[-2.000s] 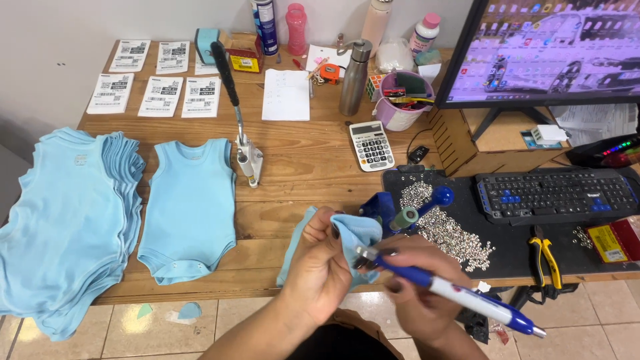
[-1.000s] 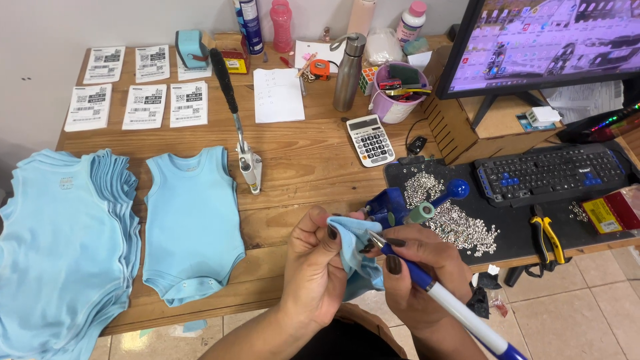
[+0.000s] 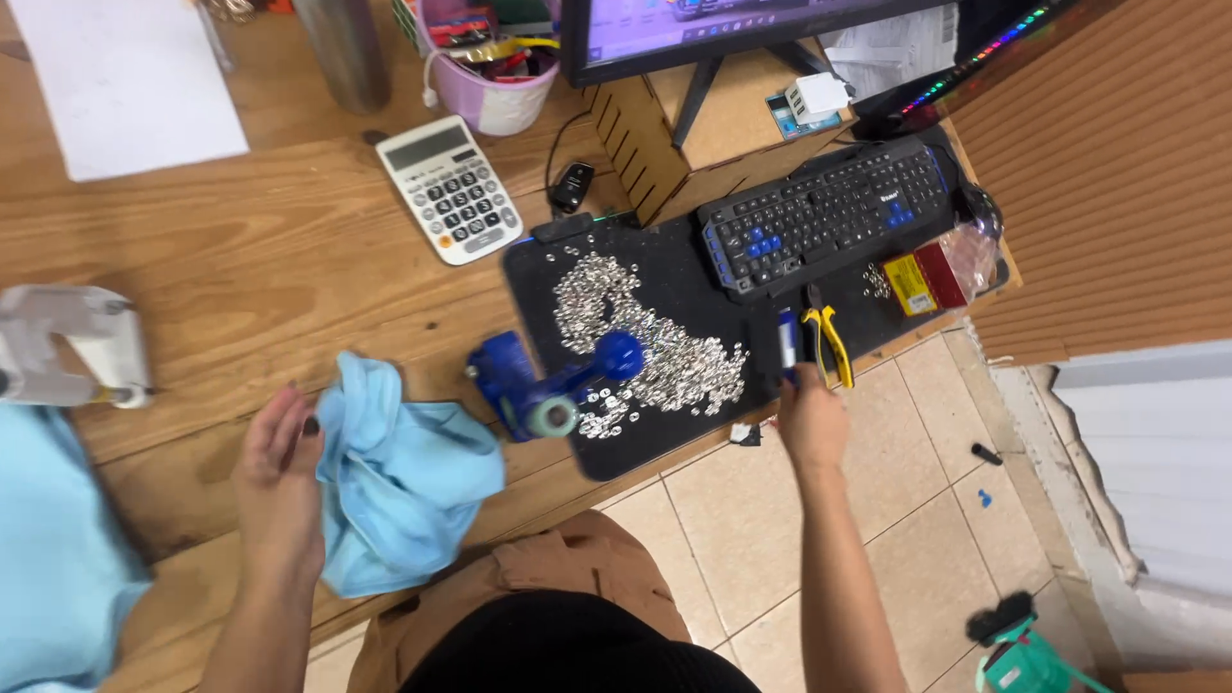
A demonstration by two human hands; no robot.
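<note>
A crumpled light blue baby bodysuit (image 3: 404, 481) lies at the table's front edge. My left hand (image 3: 279, 472) is at its left side, fingers bent; whether they grip the cloth is unclear. My right hand (image 3: 813, 414), reached out to the right, has its fingers on a blue and white pen (image 3: 788, 342) at the black mat's front edge, beside yellow-handled pliers (image 3: 833, 346). Between my hands stands a blue hand press (image 3: 510, 385) with a ball-ended lever. Small metal snap parts (image 3: 664, 356) are heaped on the black mat (image 3: 616, 452).
A calculator (image 3: 449, 190), a car key (image 3: 574, 187) and a keyboard (image 3: 823, 217) lie farther back. A pink bucket (image 3: 496, 96) stands near the monitor (image 3: 693, 34). At the left are a white press (image 3: 77, 342) and another blue garment (image 3: 58, 539). A red and yellow box (image 3: 929, 277) sits at the right.
My right hand has moved away from the bodysuit to the right with the pen. The bodysuit, held up between both hands before, now lies on the table. The view has swung right and closer.
</note>
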